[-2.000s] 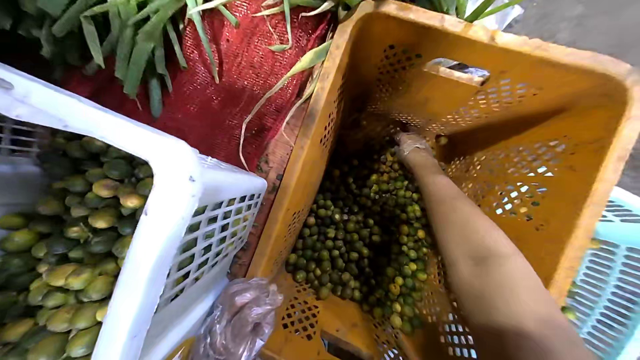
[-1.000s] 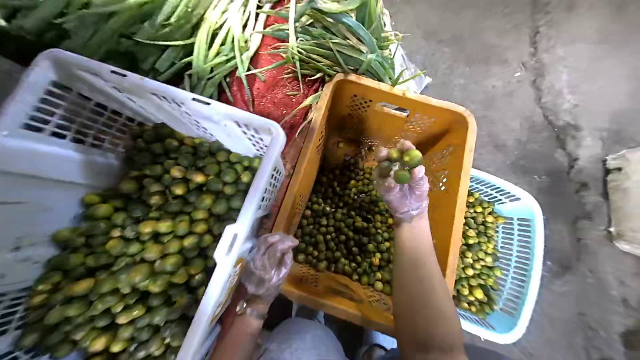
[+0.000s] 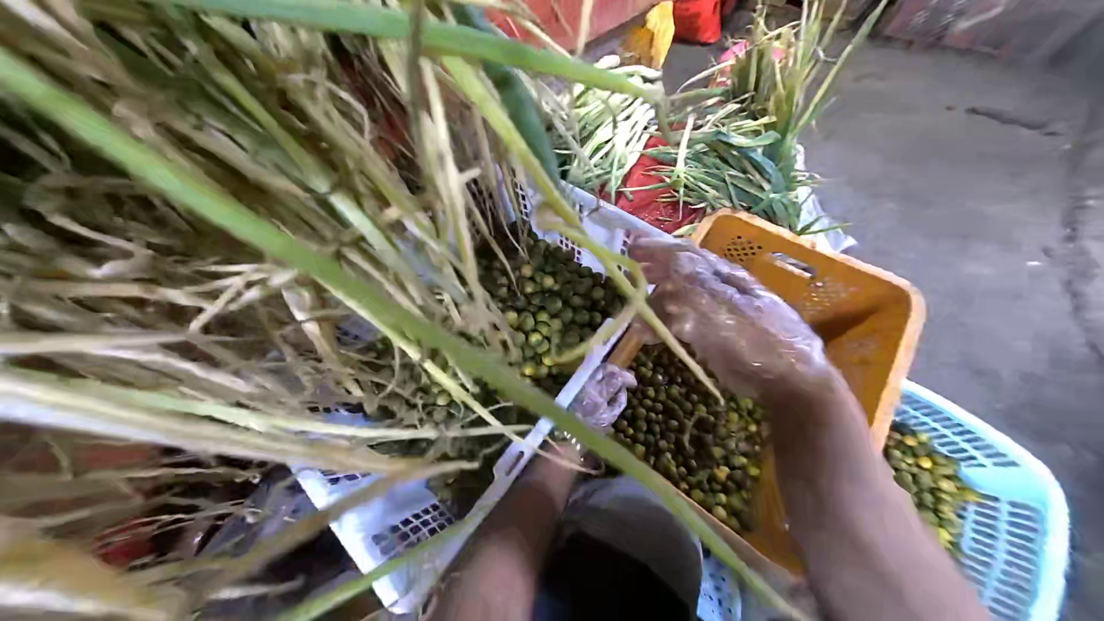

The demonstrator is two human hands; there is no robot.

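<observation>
My right hand (image 3: pixel 729 302), in a thin clear plastic glove, reaches over the near left part of the orange plastic crate (image 3: pixel 897 345), close to the white crate's edge; what its fingers hold, if anything, cannot be made out. My left hand (image 3: pixel 604 395), gloved the same way, is at the rim of the white plastic crate (image 3: pixel 539 427), with its fingers curled. Small green and yellowish citrus fruits (image 3: pixel 556 302) lie in the white crate, partly hidden by stalks. More small citrus fruits (image 3: pixel 690 431) lie in the orange crate, below my right hand.
Dry and green leafy stalks (image 3: pixel 259 241) stand close in front of the view on the left. A light blue plastic basket (image 3: pixel 1026 483) with citrus fruits is at the right. Green onions (image 3: pixel 733 164) lie on red mesh (image 3: pixel 642 185) beyond the crates, beside the concrete floor (image 3: pixel 949 172).
My right hand has moved left from over the orange crate, where it held several green fruits. The view has swung, and leafy stalks now cover its left side.
</observation>
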